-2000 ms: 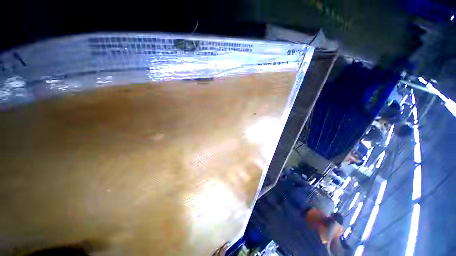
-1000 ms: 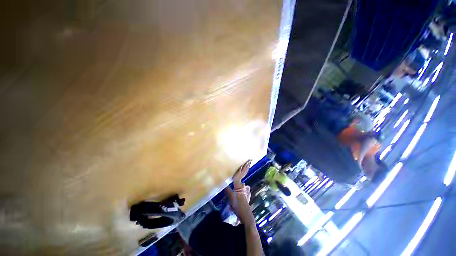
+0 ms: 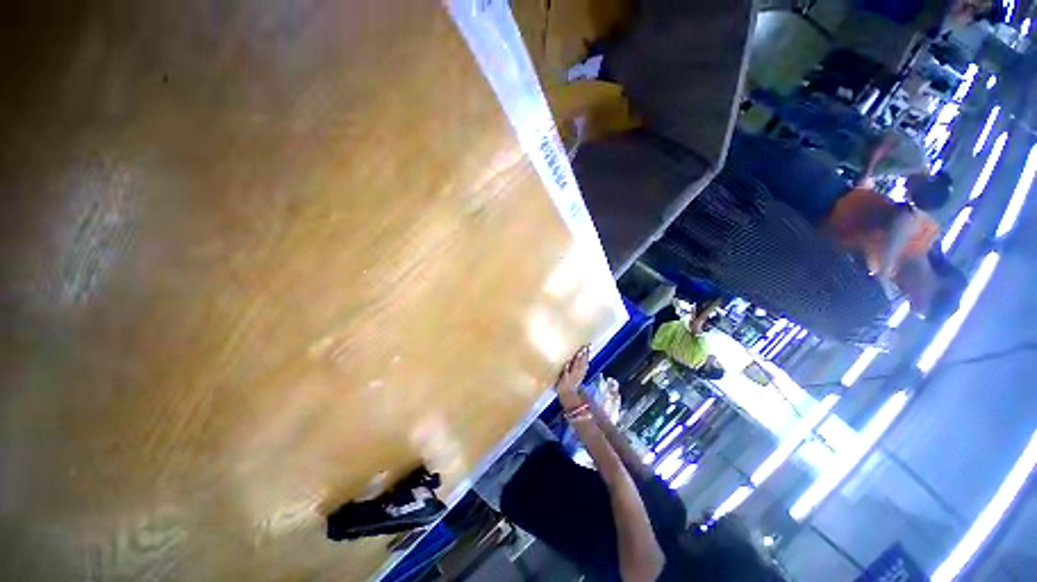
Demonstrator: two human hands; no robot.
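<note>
A glossy wood-coloured table [image 3: 250, 284] with white printed tape [image 3: 534, 125] along its edge fills the left and middle of the view, which is turned sideways. A black headband [image 3: 387, 508] lies on the table near its edge, low in the view. Its strap details are too blurred to tell. Neither of my hands is in view.
Another person in dark clothes [image 3: 557, 489] is at the table's edge, a hand resting at the corner. A dark grey box-like surface [image 3: 671, 136] adjoins the table. People in orange [image 3: 881, 227] and yellow-green [image 3: 679, 343] stand beyond, under tube lights.
The view has swung along the table, bringing in the headband and the other person's arm. Since the middle frame, the headband and arm sit slightly further right, and the blue crate-like thing has left the view.
</note>
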